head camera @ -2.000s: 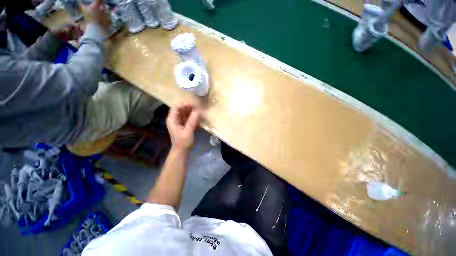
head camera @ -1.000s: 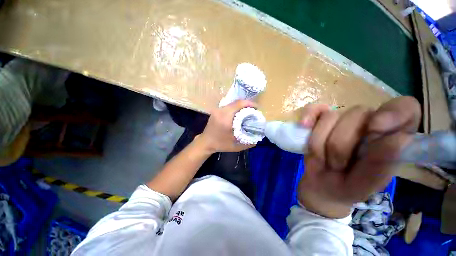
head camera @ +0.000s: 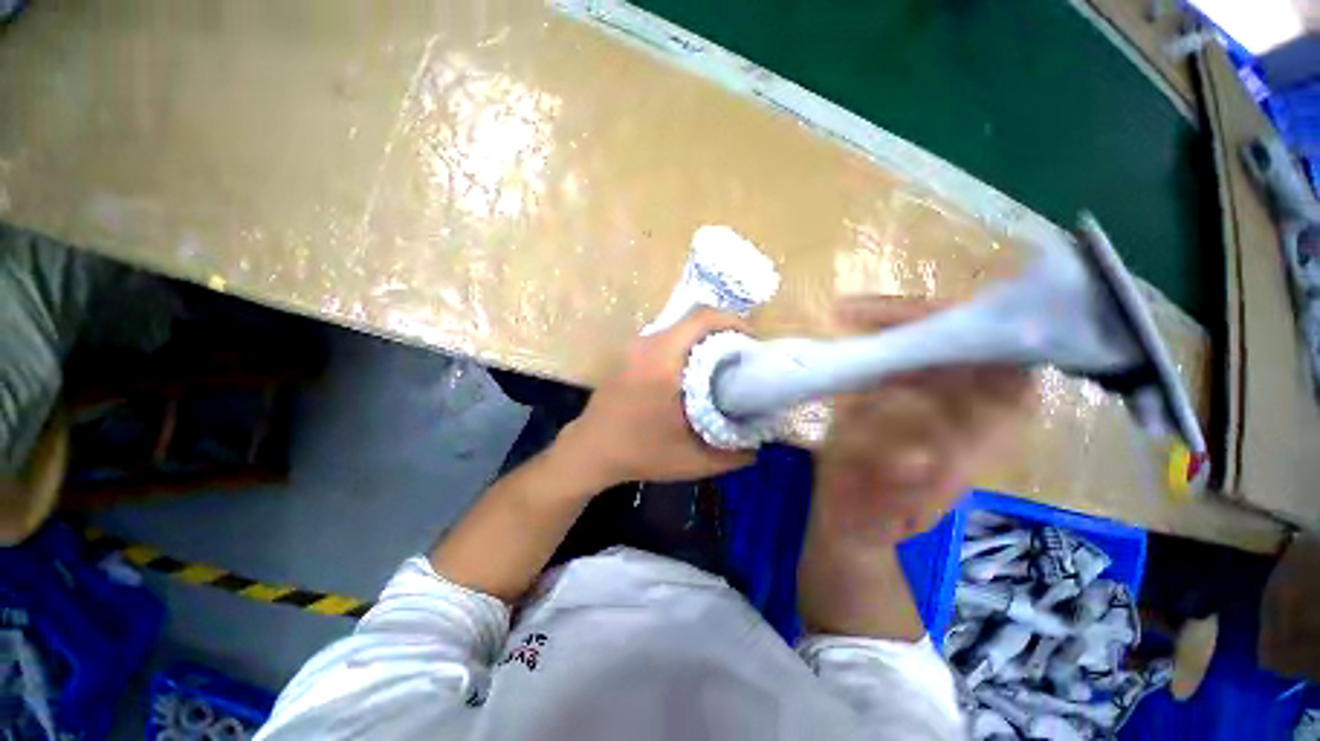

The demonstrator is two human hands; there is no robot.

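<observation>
My left hand grips the white lower-body part over the bench's near edge. One ruffled cuff points up and away; the other faces right. A grey-white lower leg has its narrow end in the right-facing cuff, and its flat sole is at the upper right. My right hand is blurred, behind and below the leg; whether it grips the leg or holds anything else cannot be told. No glue bottle can be made out.
The tan film-covered bench runs beside the green belt. A blue crate heaped with grey-white legs is at the lower right. Brown cardboard stands at the bench end. A person's sleeve shows at left; a yellow-red item lies near the sole.
The view has swung right from the earliest frame. My left hand has taken hold of the lower-body part. Since one second ago, the leg's narrow end has entered the cuff and the white bottle has gone from sight.
</observation>
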